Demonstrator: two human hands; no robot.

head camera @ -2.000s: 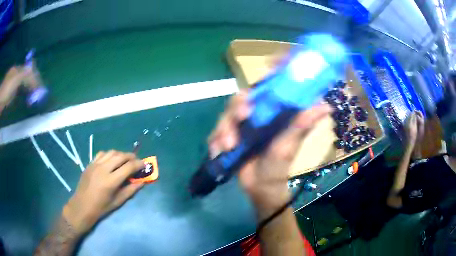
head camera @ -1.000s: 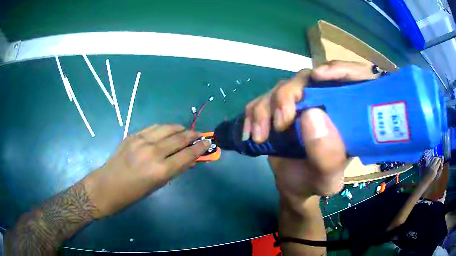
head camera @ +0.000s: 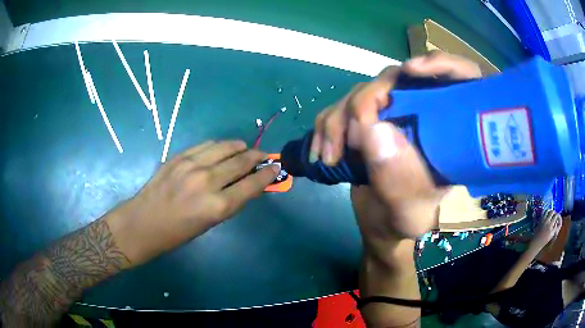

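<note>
My right hand [head camera: 391, 147] is closed around the blue electric screwdriver [head camera: 462, 131], held nearly level with its black nose pointing left. The nose tip is at the right side of the small orange fixture [head camera: 278, 186]. My left hand [head camera: 199, 186] lies over the fixture's left side, its fingertips pressing on the black housing [head camera: 282, 173] with a white part on it. Thin red and black wires [head camera: 264, 132] run up from it to a small white plug. The bit's contact point is hidden by the nose and fingertips.
Several thin white strips [head camera: 173, 116] lie left of the fixture. Tiny screws [head camera: 297, 101] are scattered behind it. The cardboard tray [head camera: 449, 224] with black units is partly behind the screwdriver. Light-blue and white parts [head camera: 444, 243] lie at the bench edge. Another person's arm [head camera: 527, 259] is at far right.
The screwdriver came down from above the bench at right to the fixture, and its nose now points left at the housing. The left hand stays on the housing. The view has shifted.
</note>
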